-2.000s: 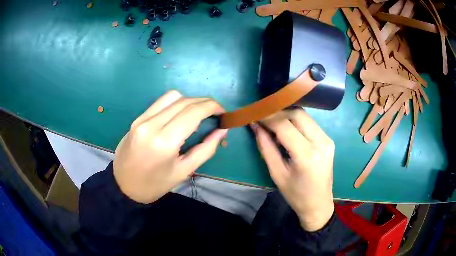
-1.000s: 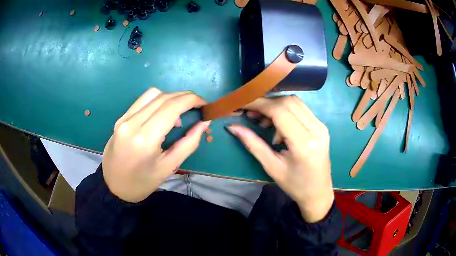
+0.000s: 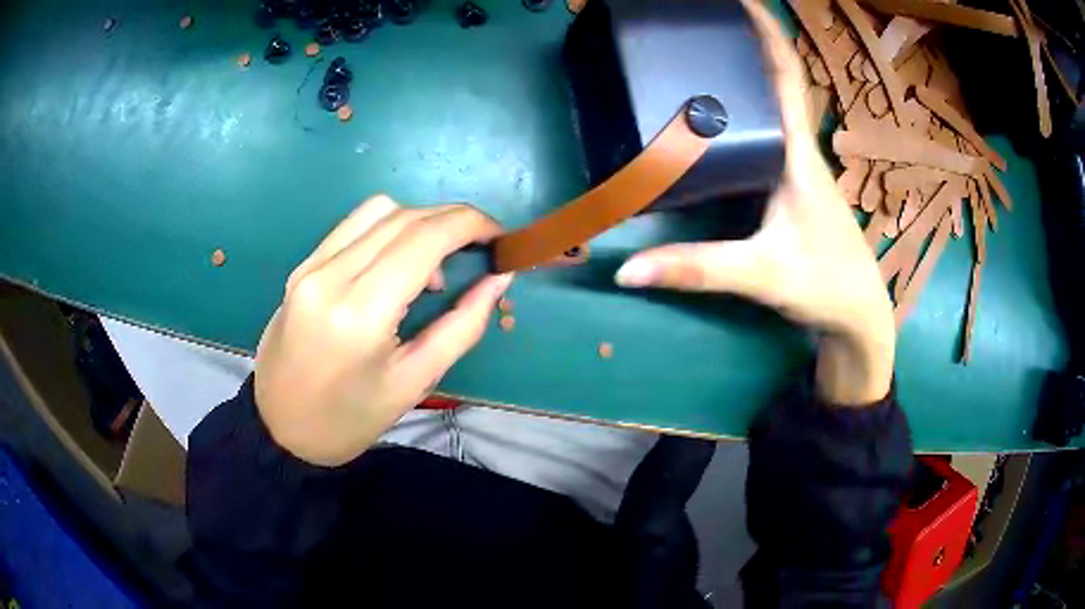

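Note:
A black speaker housing (image 3: 678, 60) stands at the upper centre right, tilted. A tan carrying strap (image 3: 595, 214) is fixed to its side by a round black strap button (image 3: 707, 115) and curves down to the left. My left hand (image 3: 369, 309) pinches the strap's other end between thumb and fingertips; that end is partly hidden. My right hand (image 3: 797, 238) is spread along the housing's right side, its fingers reaching up beside it and its thumb apart to the left below it. Whether its fingers press on the housing is hard to tell.
A strap pile (image 3: 922, 155) lies at the right on the green table (image 3: 155, 155). Black strap buttons (image 3: 345, 18) lie in a heap at the top left. Small brown waste dots (image 3: 218, 257) are scattered about. A red stool (image 3: 934, 547) stands below the table's right front edge.
My right hand has left the strap's free end and moved right and up to the housing's right side, opening wide. The housing has tilted slightly. Another brown dot now shows near the front edge.

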